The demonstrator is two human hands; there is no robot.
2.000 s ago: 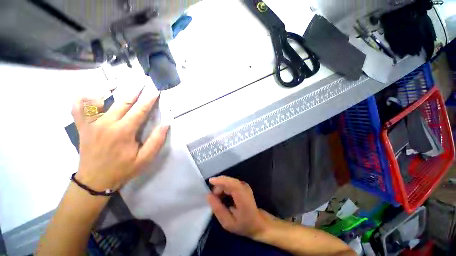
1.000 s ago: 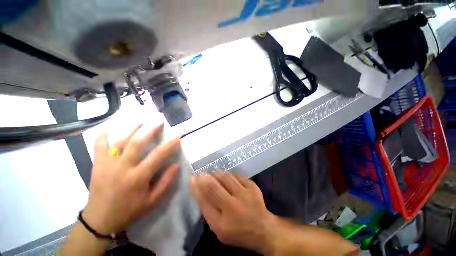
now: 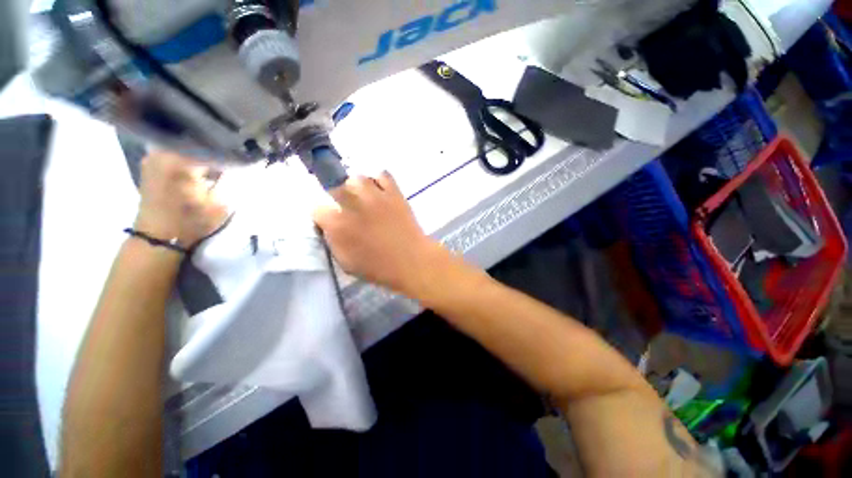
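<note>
The garment panel (image 3: 313, 327), pale side up, lies under the sewing machine (image 3: 374, 79) and hangs in folds over the table's front edge. My left hand (image 3: 182, 201) is at the cloth's left side, its fingertips blurred in the bright light below the machine head. My right hand (image 3: 369, 229) is at the cloth's right edge beside the needle area, fingers bent, close to the grey attachment (image 3: 327, 166). Whether either hand pinches the cloth cannot be told. A dark grey strip (image 3: 197, 288) shows beside my left wrist.
Black shears (image 3: 504, 135) lie right of the needle area, with grey pieces (image 3: 565, 107) beyond them. A ruler (image 3: 523, 201) runs along the front edge. A red basket (image 3: 780, 345) and blue crate (image 3: 668, 243) stand at right. Dark stacked panels (image 3: 23, 280) lie at far left.
My right hand has moved from the table's front edge up to the needle area. My left hand has moved up and left. The pale cloth is now bunched and folded over the edge. The view has shifted.
</note>
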